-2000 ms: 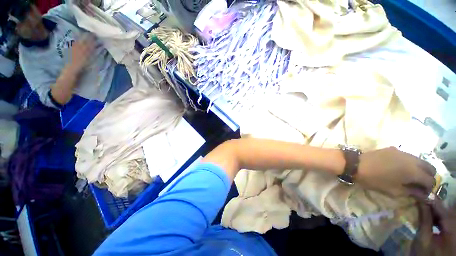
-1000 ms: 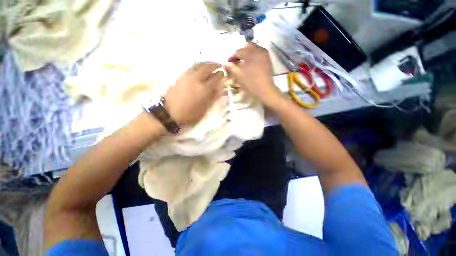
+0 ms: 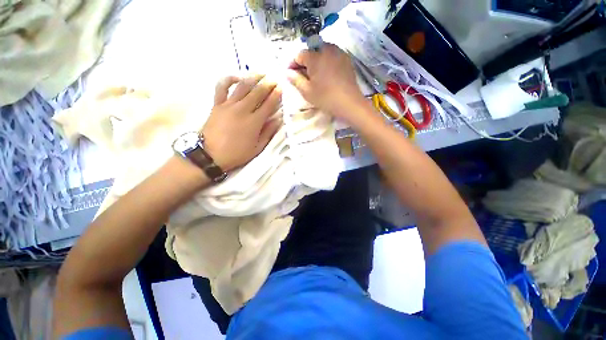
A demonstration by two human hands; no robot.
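Observation:
A cream fabric panel (image 3: pixel 232 199) lies bunched on the white table and hangs over its front edge toward the lap. My left hand (image 3: pixel 242 123) lies spread and flat on the fabric, pressing it, with a watch on the wrist. My right hand (image 3: pixel 322 76) has its fingers bent at the fabric's upper right edge, just below the sewing machine's metal parts (image 3: pixel 289 20). A small dark red item (image 3: pixel 298 67) shows at the right fingertips. Whether the right fingers pinch the fabric is hidden by glare. The needle point cannot be made out.
Scissors with red and yellow handles (image 3: pixel 415 106) lie right of my right hand among white strips. A black tray (image 3: pixel 432 46) and a white holder (image 3: pixel 515 93) stand further right. Shaggy cut strips (image 3: pixel 33 159) lie at left. A blue crate (image 3: pixel 565 299) with beige pieces is lower right.
The view has swung from the left side to the machine. Since one second ago, my left hand has opened out flat on the fabric. My right hand stays near the machine.

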